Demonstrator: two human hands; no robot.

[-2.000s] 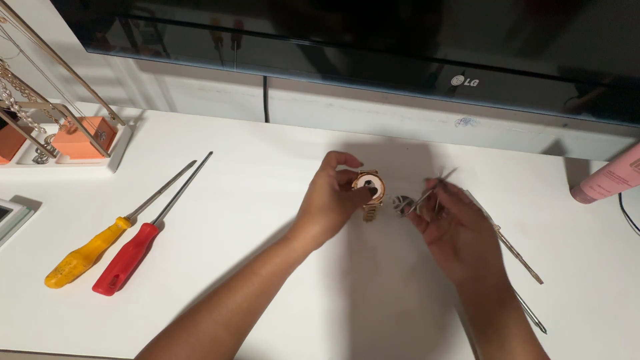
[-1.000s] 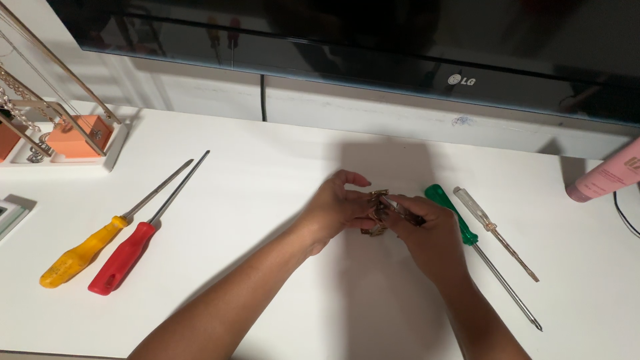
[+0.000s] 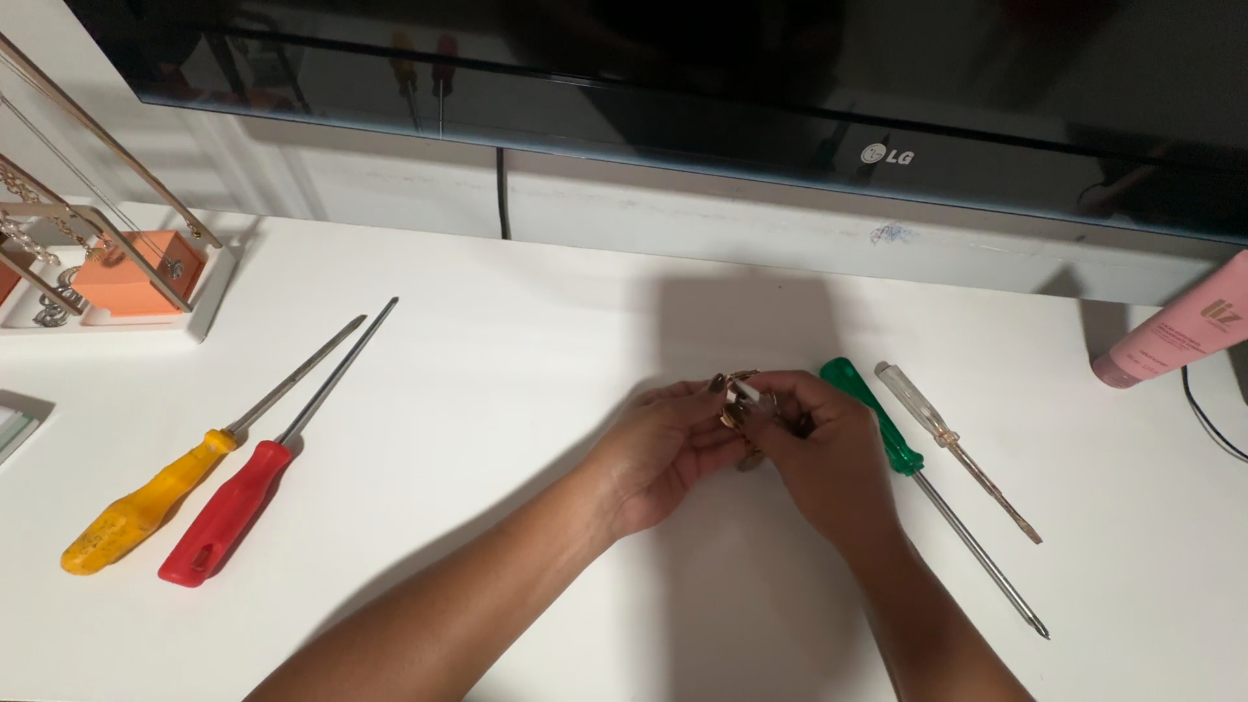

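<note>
Above the white table, my left hand (image 3: pixel 663 453) grips a gold-coloured wristwatch (image 3: pixel 738 414), largely hidden behind fingers. My right hand (image 3: pixel 819 439) meets it from the right, its fingertips at the watch; a small pale part shows between them, but what it is cannot be told. Just right of that hand lie a green-handled screwdriver (image 3: pixel 960 536) and a clear-handled screwdriver (image 3: pixel 912 400), tips toward the lower right. Further left, a yellow-handled screwdriver (image 3: pixel 151 502) and a red-handled screwdriver (image 3: pixel 226 512) lie side by side on the table.
An LG television (image 3: pixel 682 127) spans the back, with a black cable (image 3: pixel 503 195) below it. At the left is a white jewellery tray (image 3: pixel 210 292) holding an orange box (image 3: pixel 146 278) and chains. A pink tube (image 3: pixel 1180 327) stands at the right edge of the table.
My right hand has moved left to the watch from beside it, where it held small metal items two seconds ago. The green and clear screwdriver handles, earlier behind that hand, now show.
</note>
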